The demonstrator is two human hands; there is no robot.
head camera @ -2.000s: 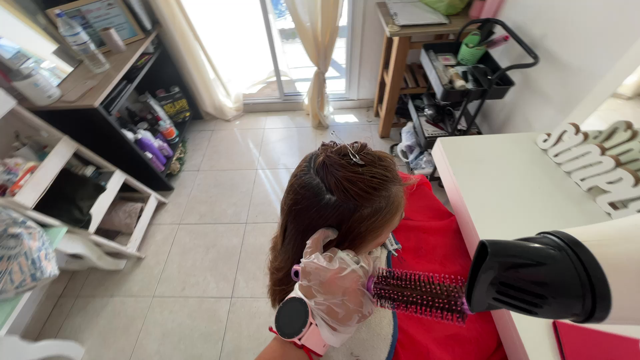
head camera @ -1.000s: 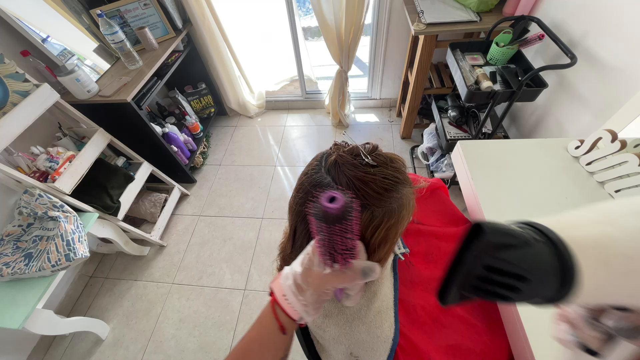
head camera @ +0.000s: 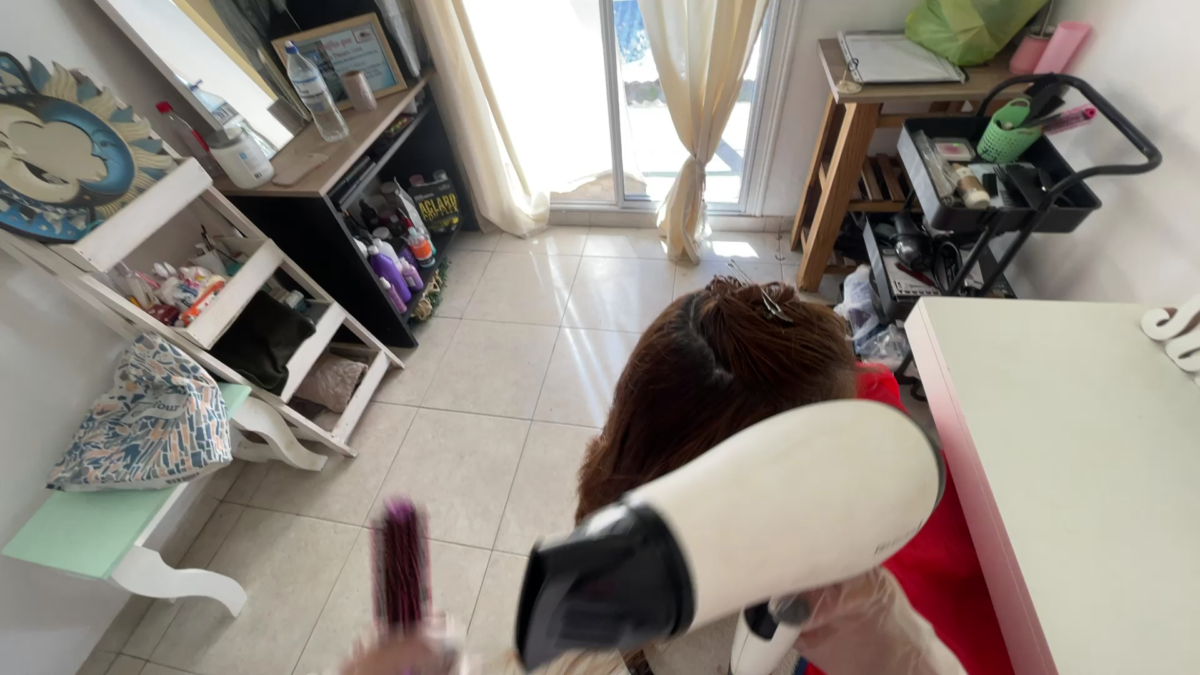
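A seated person's brown hair [head camera: 712,375] is pinned up at the crown with metal clips [head camera: 771,302]; a red cape [head camera: 947,553] covers the body. My gloved right hand [head camera: 862,619] grips the handle of a white hair dryer [head camera: 797,497], whose black nozzle [head camera: 605,581] points left and down, over the lower part of the hair. At the bottom edge, left of the head, my left hand [head camera: 403,652] is blurred and partly cut off; it holds a purple round hair brush [head camera: 401,562] upright, apart from the dryer. The dryer hides the ends of the hair.
On the right stand a white table [head camera: 1069,450] and a black tool trolley [head camera: 1003,216] beside a wooden stand [head camera: 830,178]. At left are a green-topped bench [head camera: 84,534] with a patterned bag [head camera: 155,422], a white ladder shelf [head camera: 253,300] and a dark cabinet [head camera: 375,216] with bottles.
My left hand and the brush have moved from the hair to the lower left. The dryer has swung from the right side across in front of the head.
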